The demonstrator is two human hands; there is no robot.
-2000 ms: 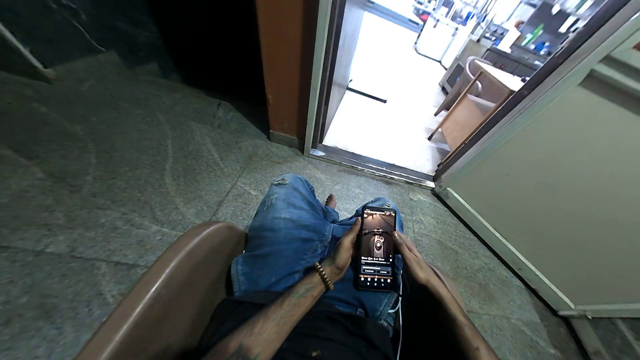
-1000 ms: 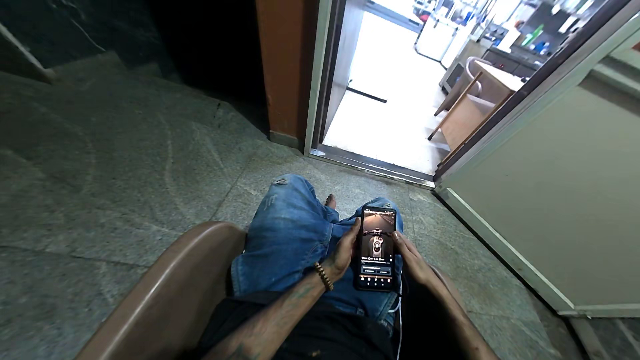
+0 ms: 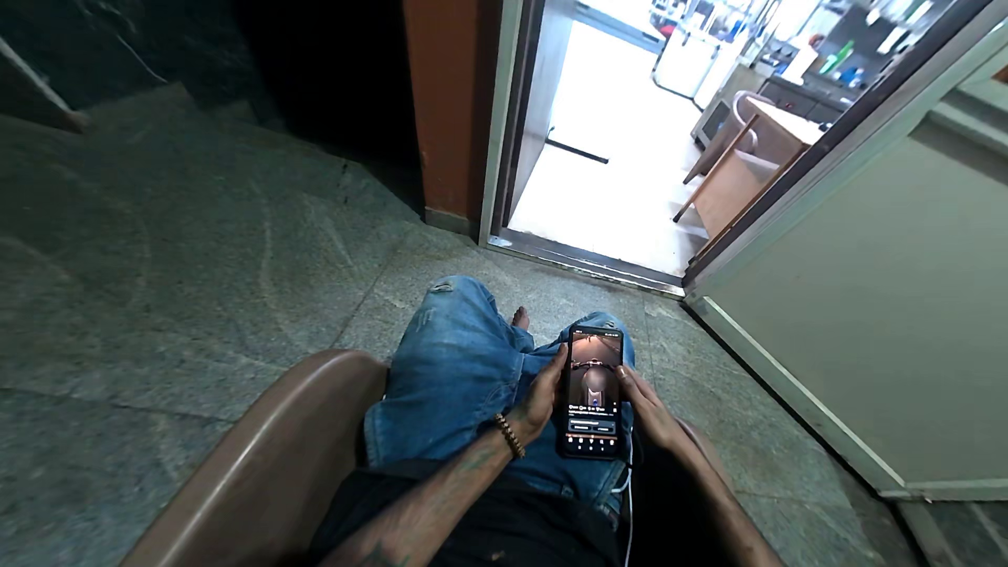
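Observation:
A dark smartphone (image 3: 592, 394) with a lit screen lies upright between my hands, above my thigh in blue jeans (image 3: 461, 354). My left hand (image 3: 539, 398) grips its left edge, and a beaded bracelet (image 3: 509, 435) circles that wrist. On the phone's right edge rest the thumb and fingers of my right hand (image 3: 652, 409); the rest of that hand is beside the phone. A white cable (image 3: 629, 504) hangs down near the phone's lower right side. The screen shows pictures and small writing.
I sit in a brown plastic chair, its armrest (image 3: 276, 433) at my left. Ahead, a metal door sill (image 3: 583, 264) borders a bright room with a wooden table (image 3: 748, 177) and a chair. A pale door panel (image 3: 882, 315) stands at the right; a reddish-brown pillar (image 3: 449, 110) is left of the doorway.
The picture on the phone's screen has changed. Both hands stay in about the same place around the phone.

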